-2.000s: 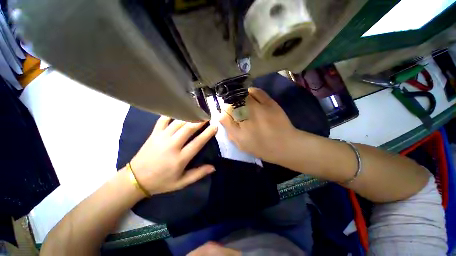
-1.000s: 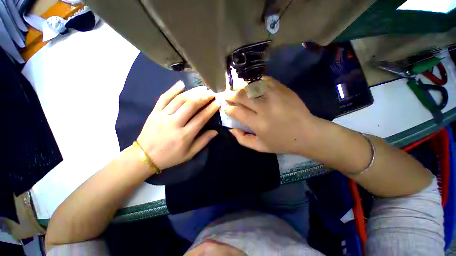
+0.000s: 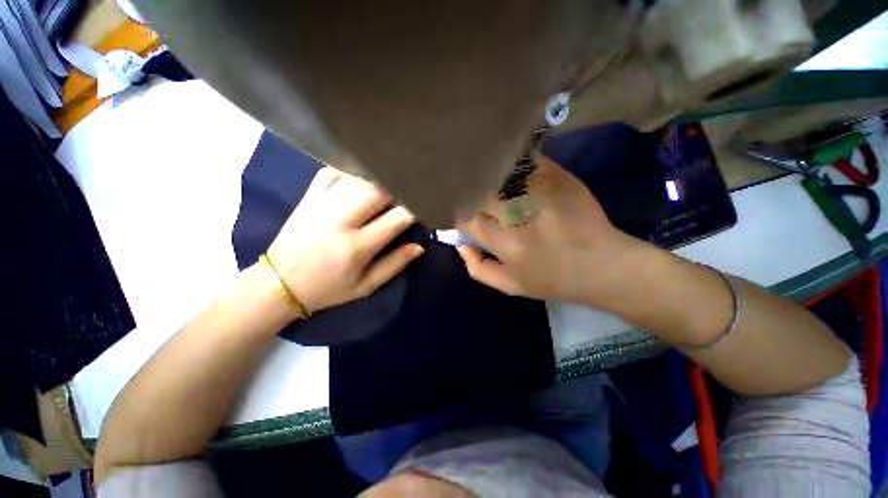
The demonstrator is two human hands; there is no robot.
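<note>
A dark garment panel [image 3: 443, 336] lies under the sewing machine head [image 3: 389, 88] and hangs over the table's front edge. A small part of a white piece [image 3: 452, 236] shows between the hands. My left hand [image 3: 341, 238] lies flat on the panel left of the needle area, fingertips partly under the head. My right hand [image 3: 540, 233] is bent over the white piece, thumb and fingers close together, with a pale patch on one finger. The machine head hides the needle, presser foot and some fingertips, so a grip cannot be made out.
A smartphone [image 3: 693, 190] lies right of the panel, with scissors [image 3: 839, 195] beyond it. A red-and-blue basket [image 3: 703, 413] is at the lower right. A stack of dark panels [image 3: 58, 282] is at the left edge. Pale strips [image 3: 29, 68] are at the upper left.
The head view has shifted, and the machine head now covers more of the work. Less of the white piece shows between my hands. The dark panel extends further over the front edge than two seconds ago.
</note>
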